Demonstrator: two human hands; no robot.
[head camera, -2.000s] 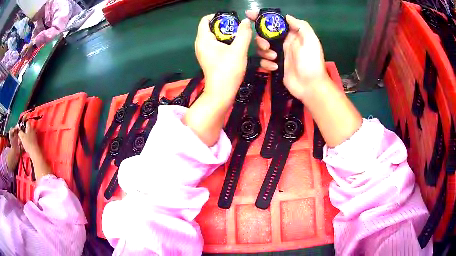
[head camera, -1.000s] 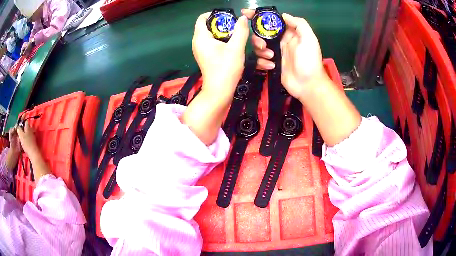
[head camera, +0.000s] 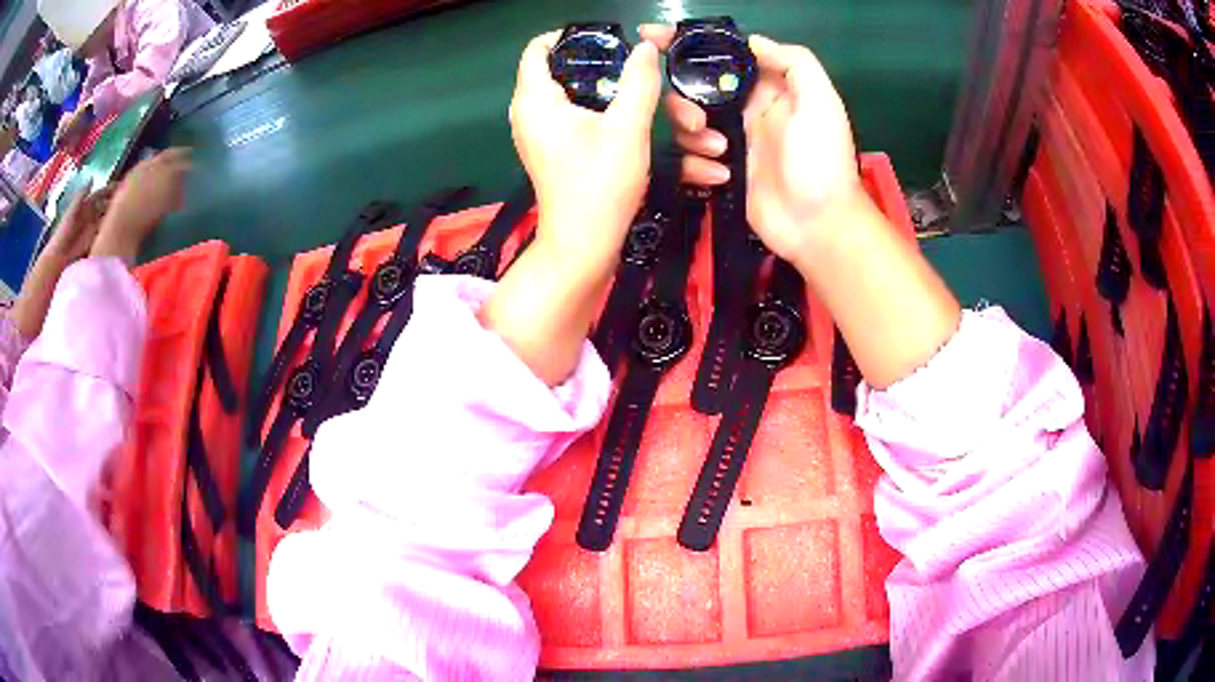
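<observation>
My left hand (head camera: 586, 167) holds a round black smartwatch (head camera: 590, 64) by its edge, face toward me, at the top of the view. My right hand (head camera: 806, 160) holds a second smartwatch (head camera: 710, 64) beside it, its strap hanging down. Both screens are dark with faint pale text and a small light spot near the bottom. Below lies an orange-red compartment tray (head camera: 754, 460) with several watches on it, backs up, such as one watch (head camera: 769, 333) with its holed strap toward me. My left forearm hides part of the tray.
Red trays with black straps (head camera: 1066, 200) stand at the right edge by a metal post (head camera: 995, 120). Another red tray (head camera: 167, 400) is at the left beside a person in a pink striped smock (head camera: 80, 413). The bench surface (head camera: 400, 127) is dark green.
Both screens have gone from lit blue and yellow faces to dark with faint text. My hands have barely moved. The person at left has reached forward, arms raised toward the green surface.
</observation>
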